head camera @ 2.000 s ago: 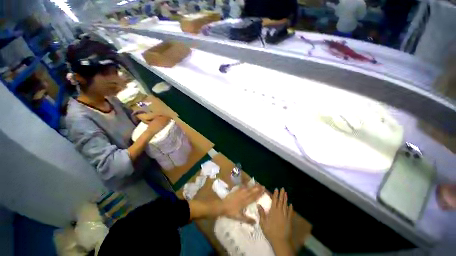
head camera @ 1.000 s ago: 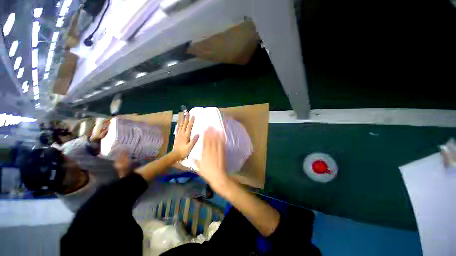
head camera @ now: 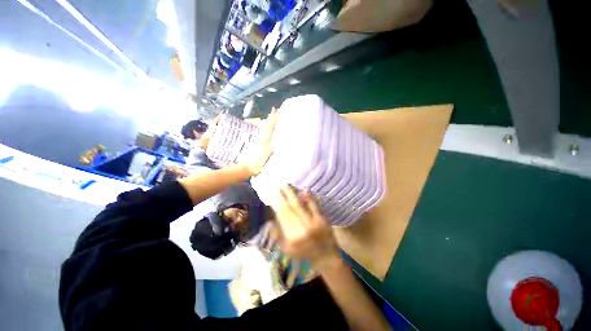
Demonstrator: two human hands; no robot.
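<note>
A tall stack of white to pale lilac housings stands on a tan cardboard sheet. The smooth top housing faces me and to the left. My left hand is at the far left edge of the stack, with its fingers along the rim of the top housing. My right hand is blurred, at the near lower edge of the top housing, with fingers on its surface. Its palm side is hidden, so I cannot tell whether it holds a cloth.
A squeeze bottle with a red cap stands on the green bench at lower right. A grey metal post rises at upper right. A coworker's head is close at left, and another stack stands beyond mine.
The view has moved closer to the stack and tilted. My left hand has shifted from the top face to its far edge, and my right hand to its near lower edge.
</note>
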